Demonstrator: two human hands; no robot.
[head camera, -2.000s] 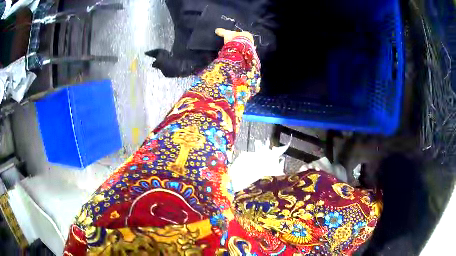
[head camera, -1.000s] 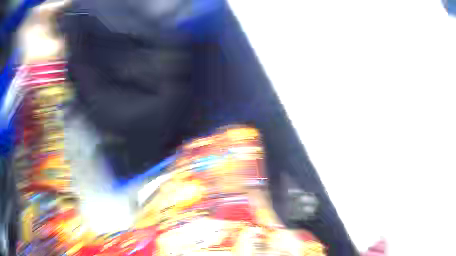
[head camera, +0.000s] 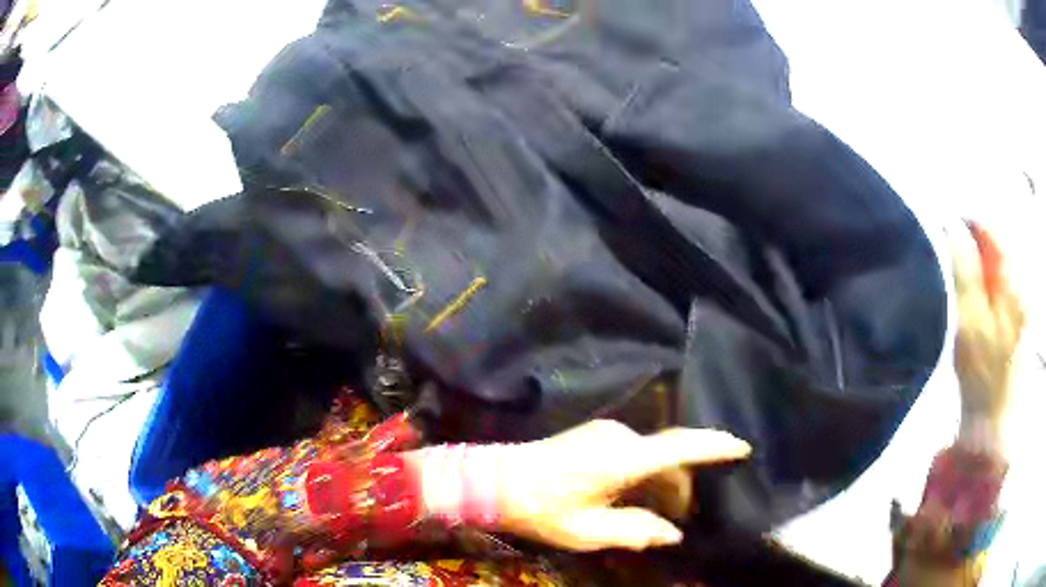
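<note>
A dark navy-black garment (head camera: 493, 195) lies rumpled over the white table and hangs over its near edge towards my lap. Short yellow stitch lines and pale loose threads show on it. My left hand (head camera: 596, 482) is at the garment's near edge, index finger stretched out and thumb apart, with no clear grip on the cloth. My right hand (head camera: 986, 327) is blurred at the far right, over the white table beside the garment. An orange thing, which looks like thread snips (head camera: 985, 255), shows in it; its blades are not clear.
The white table (head camera: 866, 69) extends behind and right of the garment. A blue crate (head camera: 189, 390) stands below the garment at the left, with another blue bin (head camera: 52, 505) at lower left. Crumpled grey-white cloth (head camera: 98, 287) is heaped at the left.
The view has swung from the blue crate to the white table. The dark garment now lies spread there. My left hand, earlier at dark cloth by the crate, is at its near edge. My right hand has come into view.
</note>
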